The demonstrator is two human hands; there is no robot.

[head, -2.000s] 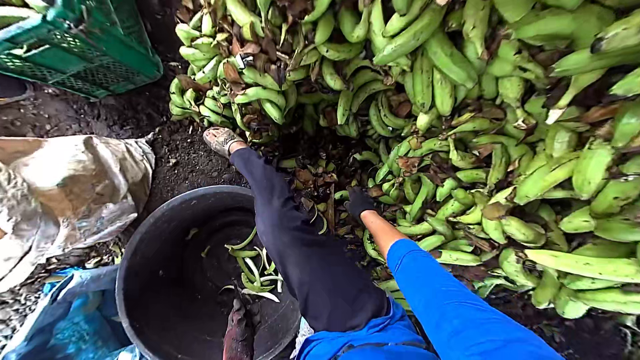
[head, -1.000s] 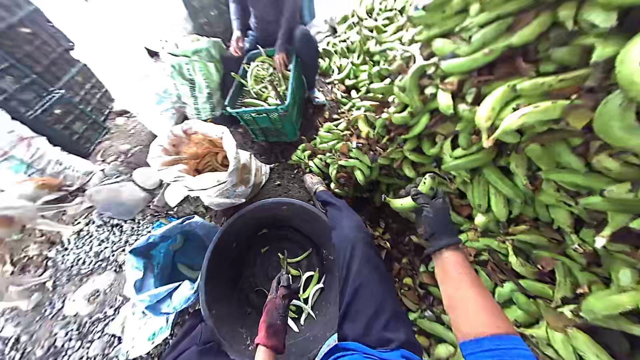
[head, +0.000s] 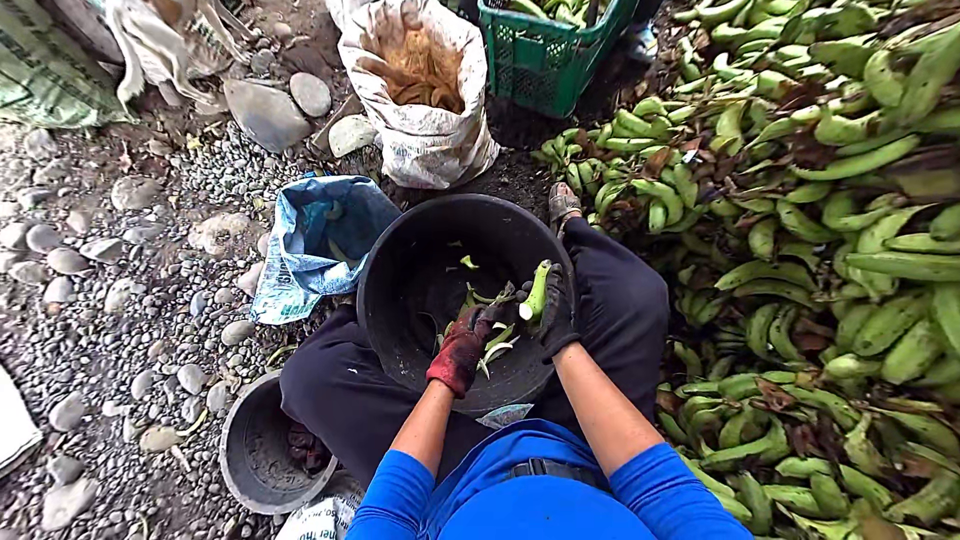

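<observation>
Above the right side of a black plastic tub [head: 405, 300], my right hand [head: 556, 311] in a dark glove grips a green banana or plantain [head: 535, 291] with a pale cut end turned toward me. My left hand [head: 463, 346], in a red and dark glove, is beside it over the tub with its fingers curled; whether it holds a small tool is hidden. Green peel strips [head: 497, 346] lie in the tub between and below the hands. A small scrap of peel [head: 469, 262] rests farther back.
A large heap of green bananas or plantains [head: 772, 277] covers the right side. Around the tub stand an open blue sack [head: 289, 266], a white sack of brown fibre [head: 442, 150], a green crate [head: 536, 67] and a grey bucket [head: 244, 450]. A dog [head: 161, 45] stands at upper left.
My right hand has moved left from the heap to above the tub with the fruit in it. Two seconds ago that hand was down at the heap. The view has shifted.
</observation>
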